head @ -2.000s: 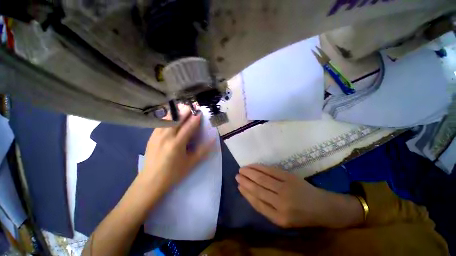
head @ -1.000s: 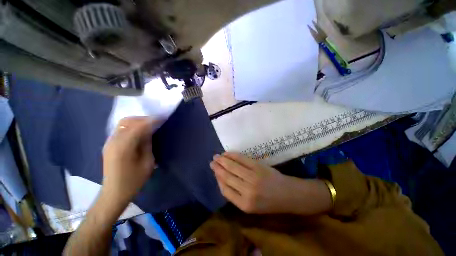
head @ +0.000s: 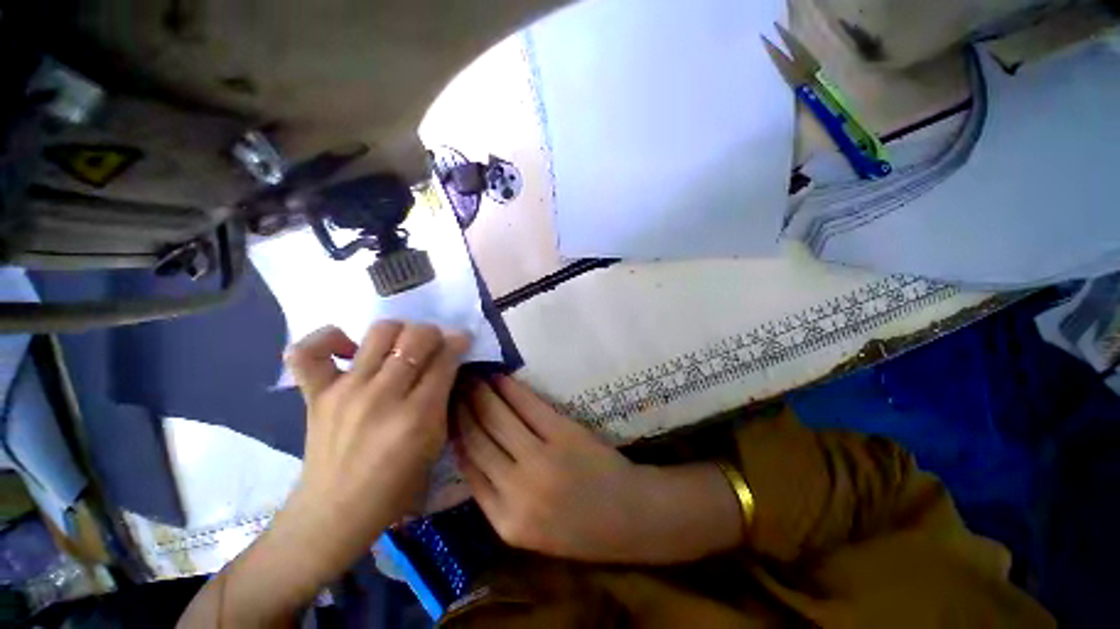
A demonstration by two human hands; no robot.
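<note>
A white piece point(head: 369, 307) lies on the dark fabric panel point(head: 209, 369) under the sewing machine head point(head: 283, 74). My left hand point(head: 375, 406) presses its fingertips on the near edge of the white piece, just in front of the presser foot area. My right hand point(head: 528, 461) lies beside it, fingers together on the near edge of the dark cloth; its fingertips are partly hidden by my left hand. The needle is hidden behind the head. Whether the fingers pinch the cloth underneath cannot be seen.
Thread snips point(head: 835, 117) lie on the right between a flat white piece point(head: 669, 135) and stacked white pieces point(head: 970, 197). A printed scale point(head: 762, 344) runs along the front table edge. A blue basket rim point(head: 414, 575) shows below. Cut pieces hang at the right edge.
My left hand has moved right beside my right hand, and the white piece now lies flat on the dark cloth. My right hand has moved left. The camera view has shifted.
</note>
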